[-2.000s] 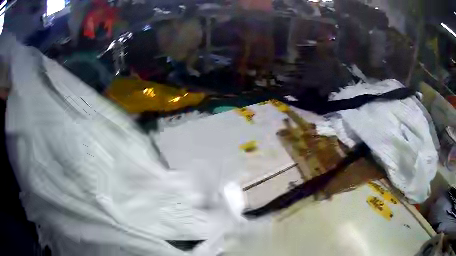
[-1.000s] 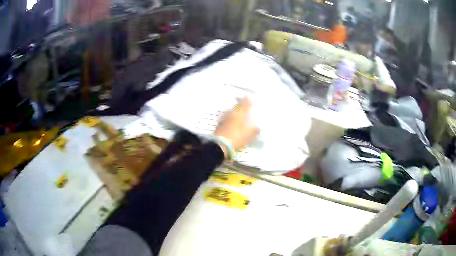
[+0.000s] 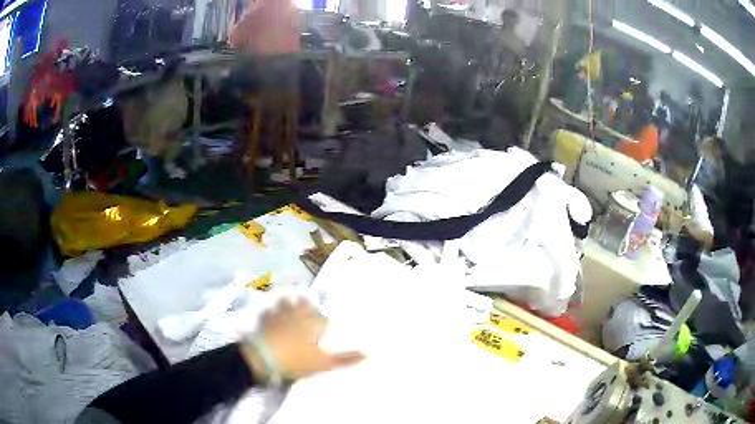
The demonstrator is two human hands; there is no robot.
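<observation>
White cloth (image 3: 397, 298), overexposed, lies spread over the middle of the white table (image 3: 178, 286). My left hand (image 3: 294, 335) comes in from the lower left in a black sleeve. It is blurred and palm down on the white cloth, with the thumb apart, pointing right, and no clear grip on the cloth. A heap of white garments with a black band (image 3: 497, 207) lies at the table's back edge. My right hand is not in view.
A speckled sewing machine head (image 3: 613, 397) stands at the lower right. Yellow stickers (image 3: 497, 341) are on the table. A yellow bag (image 3: 116, 222) lies beyond at left, white cloth (image 3: 66, 364) at lower left. A purple bottle (image 3: 644, 217) stands at right. A person (image 3: 269, 41) is far back.
My left hand has moved from the white garment heap back to the left and nearer. White cloth now covers the middle of the table. The view has shifted, so the heap shows further right.
</observation>
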